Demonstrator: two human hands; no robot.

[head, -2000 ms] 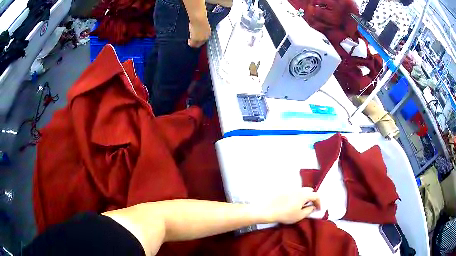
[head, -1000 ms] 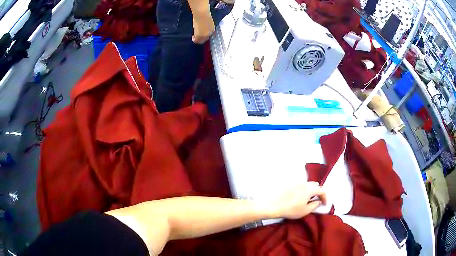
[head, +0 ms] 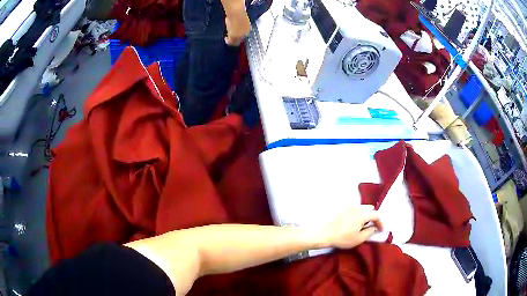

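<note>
My left hand (head: 357, 227) reaches across from the lower left, its fingers curled at the upper edge of a dark red garment (head: 361, 270) on the white table (head: 315, 188). Whether the fingertips pinch cloth cannot be made out. Just beyond the hand lie flat dark red cut pieces (head: 434, 199), with a pale line along one edge. A large red garment (head: 136, 173) is heaped at the left, with a pale-edged strip near its top. My right hand is out of the picture.
A white sewing machine head (head: 358, 60) stands at the back, with a grey tray (head: 300, 113) before it. A phone (head: 464, 263) lies at the right. Another person's forearm (head: 236, 20) and dark trousers are beyond the heap. Red cloth fills a blue crate at back left.
The view has shifted slightly, so the table things sit a little further right. The other person's arm has moved slightly. My left hand stays at the same place on the cloth.
</note>
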